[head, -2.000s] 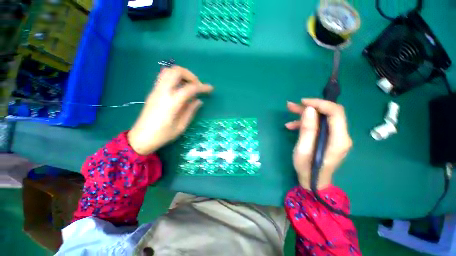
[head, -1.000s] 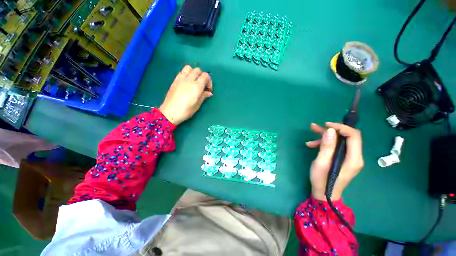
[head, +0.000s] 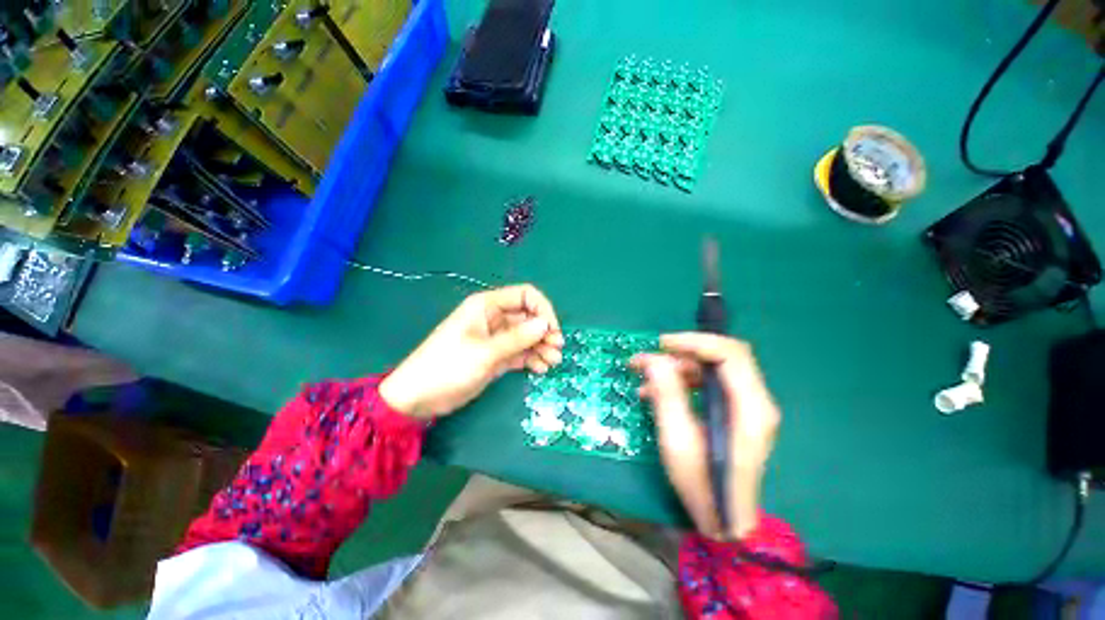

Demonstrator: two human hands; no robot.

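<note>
The near green PCB panel (head: 588, 406) lies flat on the mat, its right part covered by my right hand. My right hand (head: 715, 424) holds the black soldering iron (head: 713, 317), tip pointing away above the mat. My left hand (head: 485, 345) is at the panel's upper left corner, thumb and forefinger pinched together; whether a tiny part is between them is too small to tell. Solder wire (head: 418, 274) runs from the blue bin to my left fingers. A small pile of dark components (head: 517, 220) lies beyond my left hand.
A blue bin (head: 333, 206) with yellow-brown boards (head: 297, 91) stands left. A black case (head: 503, 61) and second PCB panel (head: 658, 121) lie at the back. A round tub (head: 875, 173), black fan (head: 1008, 248), white pieces (head: 963, 382) and black box (head: 1078, 406) are right.
My left hand has moved from the component pile toward the near panel, uncovering the pile. My right hand has moved left from near the tub to the panel's right side, still holding the iron.
</note>
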